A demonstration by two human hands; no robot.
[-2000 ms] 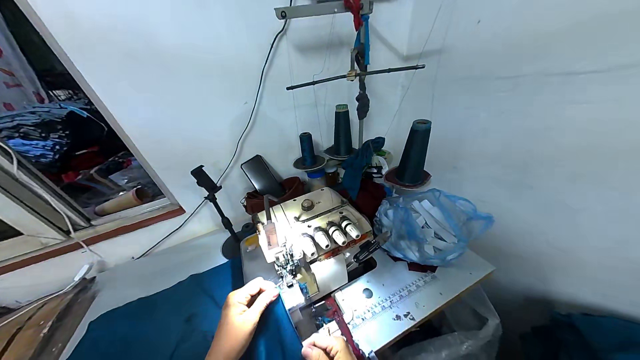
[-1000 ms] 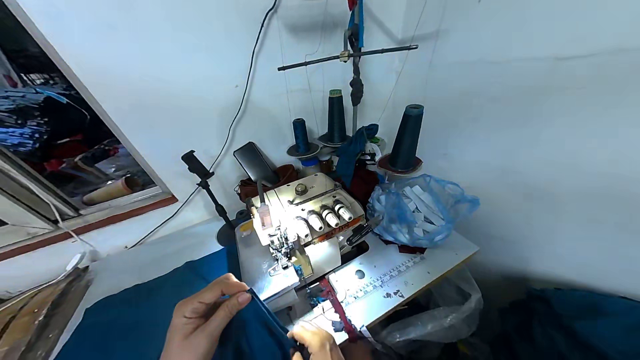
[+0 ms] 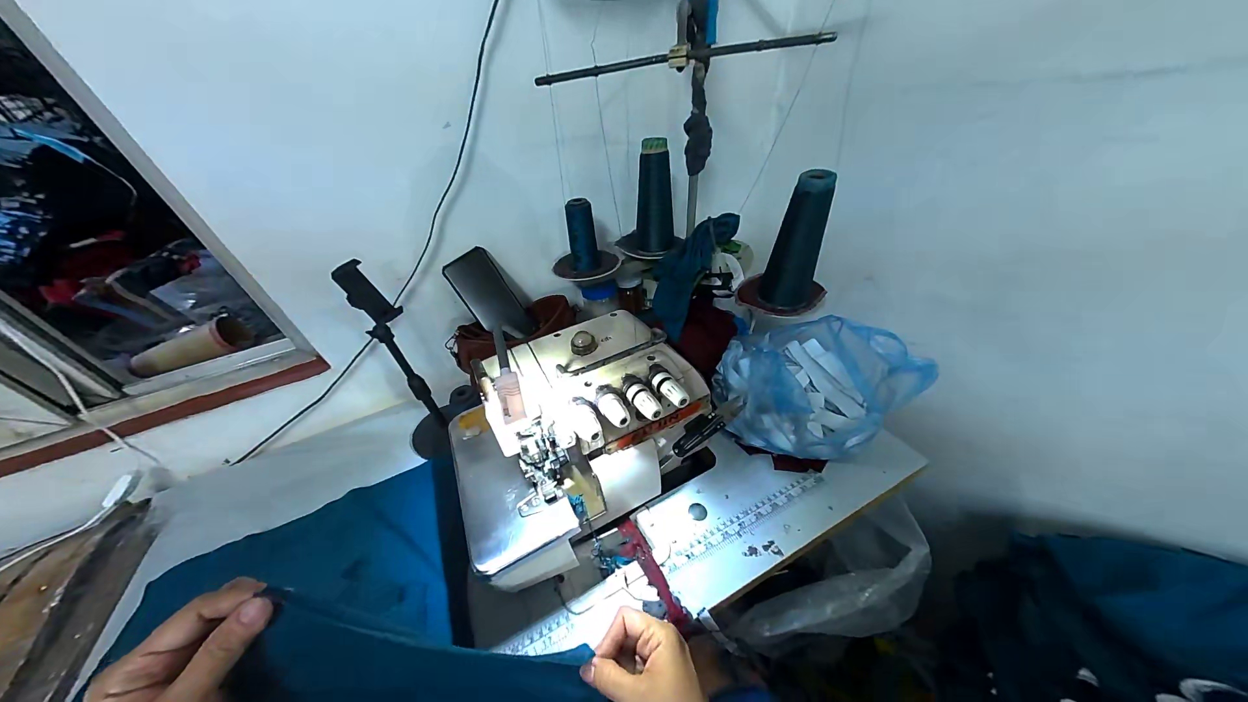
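Note:
My left hand pinches the edge of a dark teal fabric between thumb and fingers, at the lower left. At the bottom centre my right hand grips the same edge farther along, so a stretch of it runs between both hands. More of the fabric lies on the table to the left of the overlock sewing machine. The machine's lit presser foot is above and in front of my hands, with no fabric from my hands under it. A dark red strip lies by the machine's front.
Cones of dark thread stand behind the machine. A blue plastic bag of white pieces sits on the table's right side. A phone and a phone holder stand are at the back left. Dark fabric is piled at the lower right.
My hands have moved apart and away from the machine, the left one to the left. The fabric edge now spans between them, where they were close together before.

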